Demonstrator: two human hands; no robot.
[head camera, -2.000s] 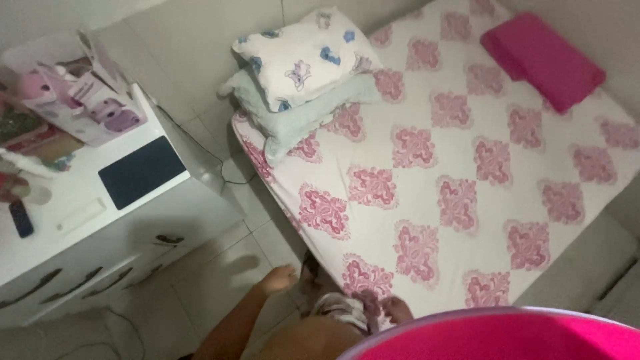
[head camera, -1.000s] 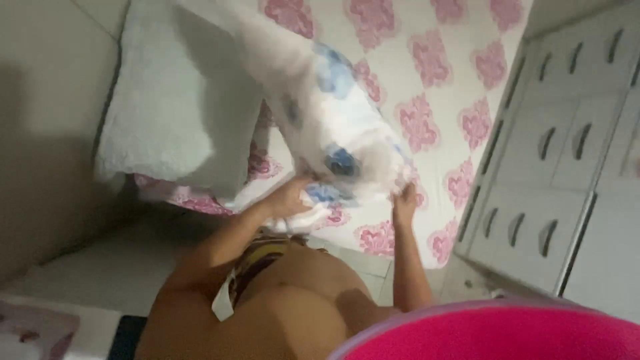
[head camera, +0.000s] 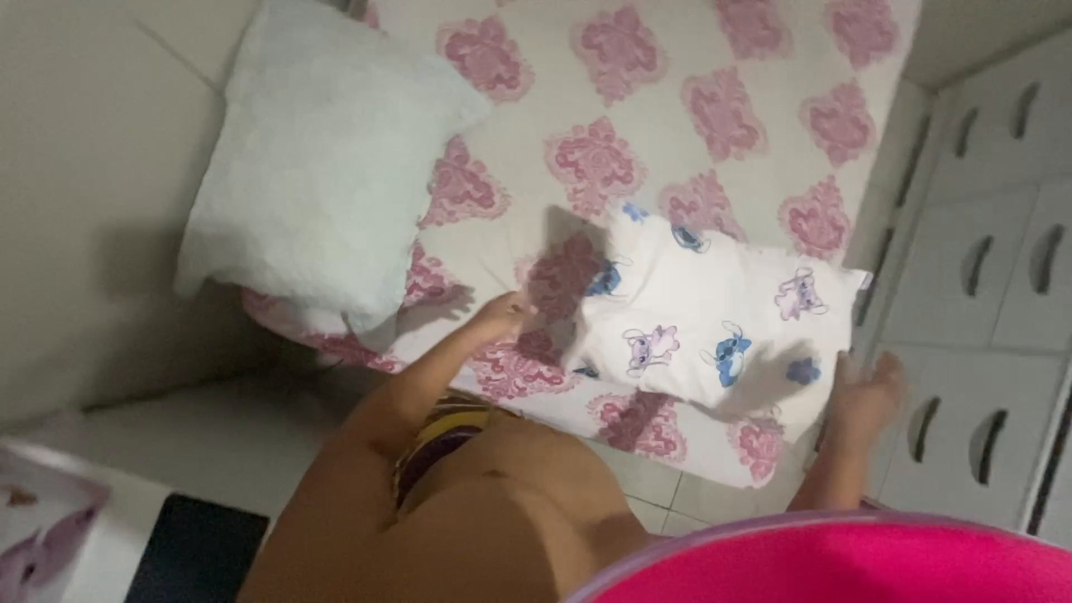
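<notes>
A white pillow with blue and pink cartoon figures (head camera: 703, 314) lies near the corner of a mattress covered by a white sheet with pink medallions (head camera: 595, 163). Left of that pillow, above the sheet, is my left hand (head camera: 502, 316), its fingers somewhat bent and nothing seen in them. My right hand (head camera: 871, 389), blurred, is beside the pillow's right end with its fingers apart; whether it touches the fabric I cannot tell. A plain pale pillow (head camera: 327, 159) rests at the mattress's left side, partly over the edge.
Pale drawers with curved handles (head camera: 988, 276) stand along the right. A wall (head camera: 100, 209) borders the left side. At lower left is a white surface with a dark flat object (head camera: 201, 553). A bright pink rounded object (head camera: 837, 561) covers the lower right; tiled floor (head camera: 712, 500) shows below the mattress.
The patterned pillow, between both hands a second ago, now lies on the mattress with my hands apart at its ends. Earlier it lay on top of the plain pillow. The view has turned considerably.
</notes>
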